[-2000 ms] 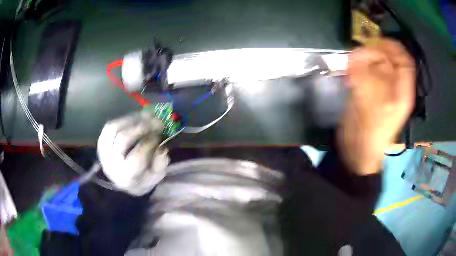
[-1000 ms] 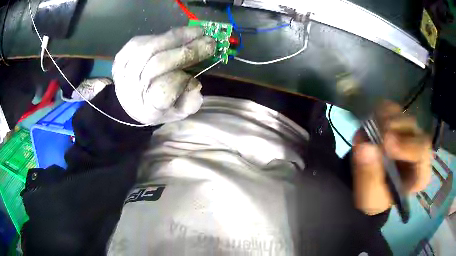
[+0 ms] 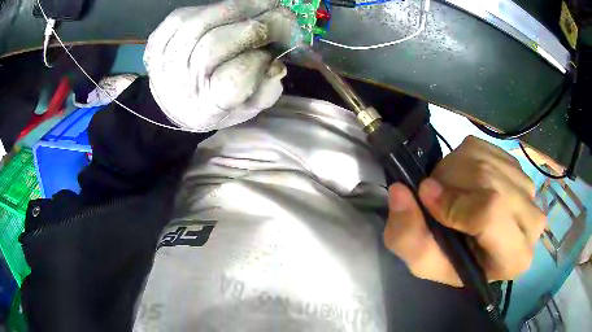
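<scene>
My gloved left hand (image 3: pixel 217 68) holds a green circuit board (image 3: pixel 302 16) by its left side at the top of the view, with a strand of solder wire (image 3: pixel 154 121) looping from the hand to the upper left. My bare right hand (image 3: pixel 470 211) grips the black handle of a soldering iron (image 3: pixel 396 155). The iron's tip is at the board's lower edge, by the end of the solder; whether it touches is blurred. A white lead wire (image 3: pixel 376 47) curves right from the board. The silvery motorised unit (image 3: pixel 519 29) is cut off at the upper right.
The dark green bench mat (image 3: pixel 454 84) crosses the top. A black cord (image 3: pixel 513 135) hangs at the right. A dark flat slab (image 3: pixel 68 8) with a white cable lies at the upper left. A blue bin (image 3: pixel 65 162) and green crate (image 3: pixel 16 194) stand at the lower left.
The soldering iron has come from the right to the board's lower edge. The board, the left hand and the unit appear higher in the view.
</scene>
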